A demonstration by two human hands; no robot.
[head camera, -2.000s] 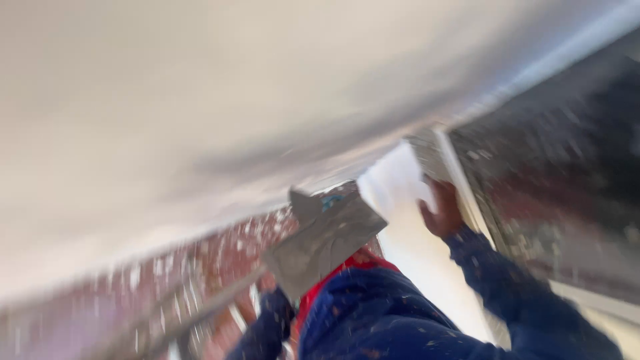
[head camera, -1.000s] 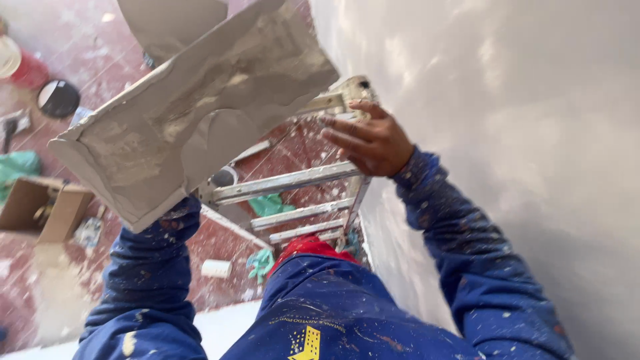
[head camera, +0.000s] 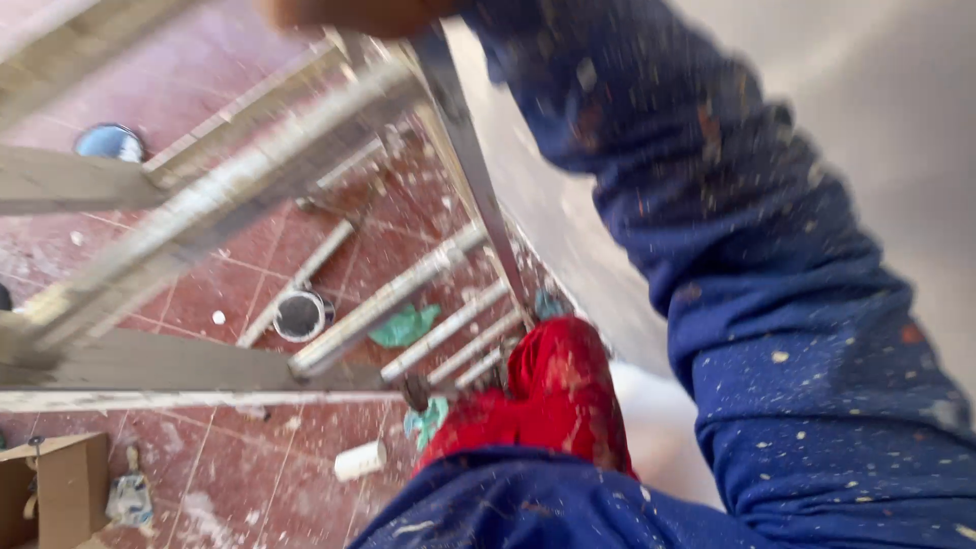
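My right hand [head camera: 366, 11], blurred and cut off by the top edge, is over the upper part of a paint-spattered stepladder [head camera: 389, 297]; its fingers are hidden, so I cannot tell whether it grips anything. The blue sleeve [head camera: 732, 252] of that arm, flecked with paint, runs down the right side beside a pale wall. My left hand is out of view. My legs in red trousers [head camera: 564, 389] are at the ladder's lower rungs.
On the red tiled floor [head camera: 236, 473] far below are an open cardboard box [head camera: 72, 488], a white cylinder [head camera: 361, 460], a round container [head camera: 300, 315], green plastic [head camera: 404, 325] and a blue-topped bucket [head camera: 109, 142]. The pale wall [head camera: 862, 91] rises close on my right.
The plaster-covered board above my left arm has gone out of view, along with that arm. My right hand has moved to the top edge. The view has shifted strongly.
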